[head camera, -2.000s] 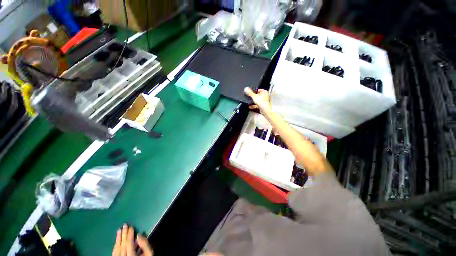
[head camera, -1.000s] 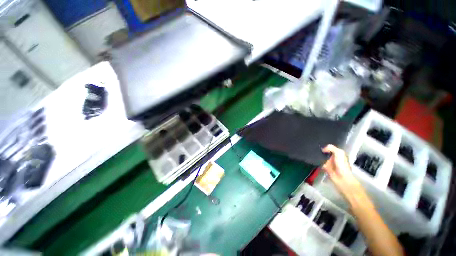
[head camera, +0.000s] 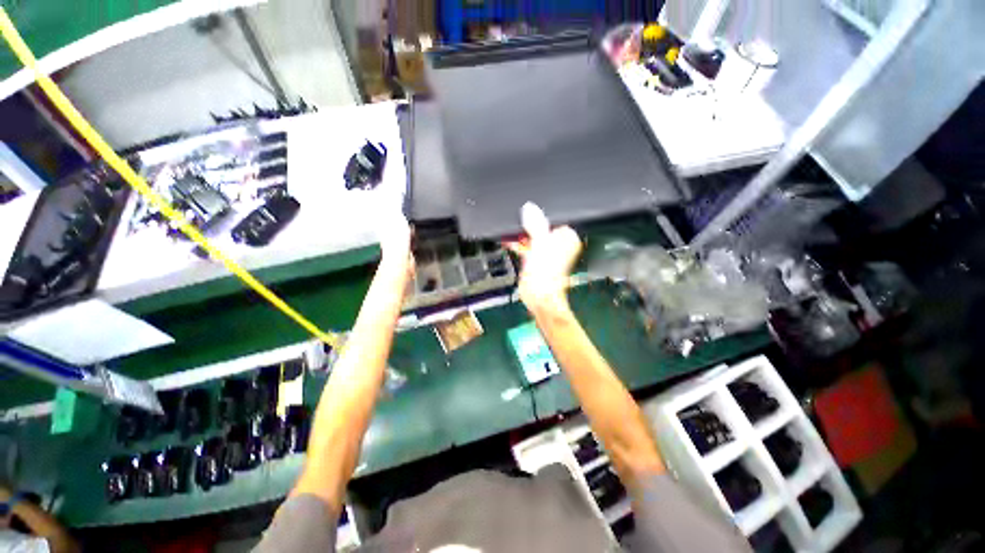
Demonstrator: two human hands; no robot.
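Note:
A wide, flat, dark grey-black tray (head camera: 551, 135) lies ahead of me, beyond the bench, over a similar grey surface that shows at its left. My right hand (head camera: 549, 259) is at the tray's near edge, thumb up over it and fingers curled below. My left hand (head camera: 396, 235) is stretched out by the near left corner of the grey surface; it is blurred, and its grip cannot be made out. A compartment tray with small dark parts (head camera: 464, 268) sits below and between my hands, partly hidden.
Black device units (head camera: 211, 459) stand in rows at bench left. A small open carton (head camera: 459, 329) and a mint green box (head camera: 531, 352) lie on the green mat. Crumpled clear bags (head camera: 697, 292) are at right, white foam trays (head camera: 778, 432) below them. A yellow strap (head camera: 162, 205) hangs at left. Another person's arm (head camera: 41, 524) shows at lower left.
The black tray has left the right part of the bench and is now farther forward. My right arm has swung forward and left. My left arm has come into view, stretched forward. The view has turned left.

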